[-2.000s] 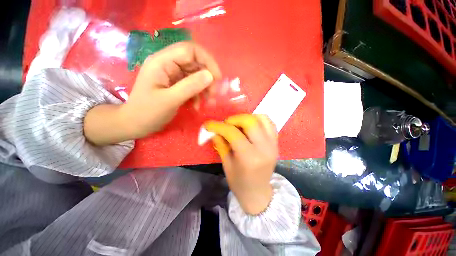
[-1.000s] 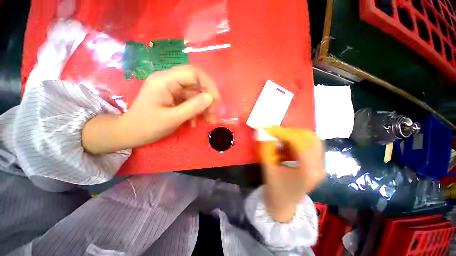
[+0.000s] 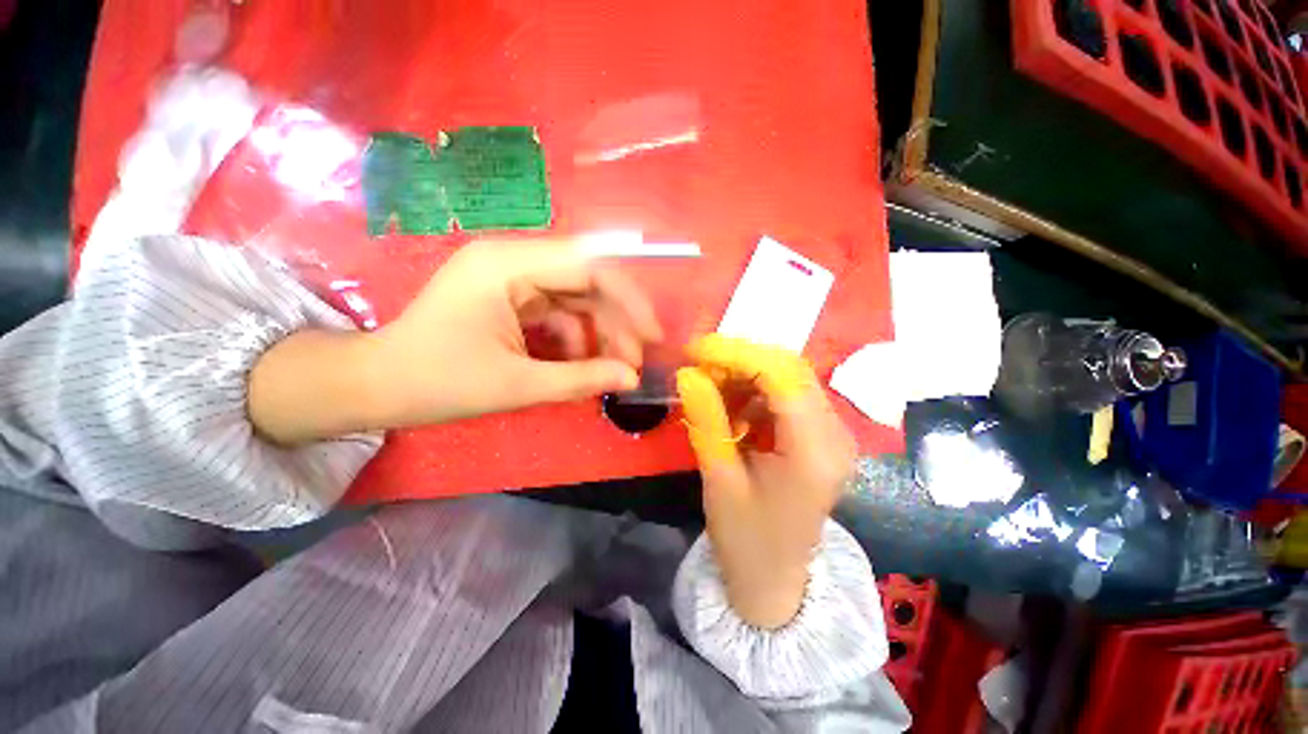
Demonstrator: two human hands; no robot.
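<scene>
My left hand (image 3: pixel 495 337) is bare and pinches a small thin clear film (image 3: pixel 659 379) between thumb and fingers. My right hand (image 3: pixel 768 445), with yellow-orange finger cots, meets it from the right, its fingertips on the film's other edge. The film is blurred and its outline is hard to see. A round dark glossy part (image 3: pixel 634 417) lies on the red mat (image 3: pixel 502 459) just below the fingertips, partly covered by them. A white plastic card (image 3: pixel 776 298) with a slot lies on the mat behind my right hand.
A white cloth (image 3: pixel 871 383) lies at the mat's right edge, against a folded white pad (image 3: pixel 947 323). Beyond are a clear bottle (image 3: pixel 1069 361), a blue bin (image 3: pixel 1219 430) and a red parts tray (image 3: pixel 1040 50). A green piece (image 3: pixel 459 181) lies under clear film.
My right hand has put down the white cloth at the mat's right edge and come back left to the film. The dark part, uncovered a second ago, is now partly hidden.
</scene>
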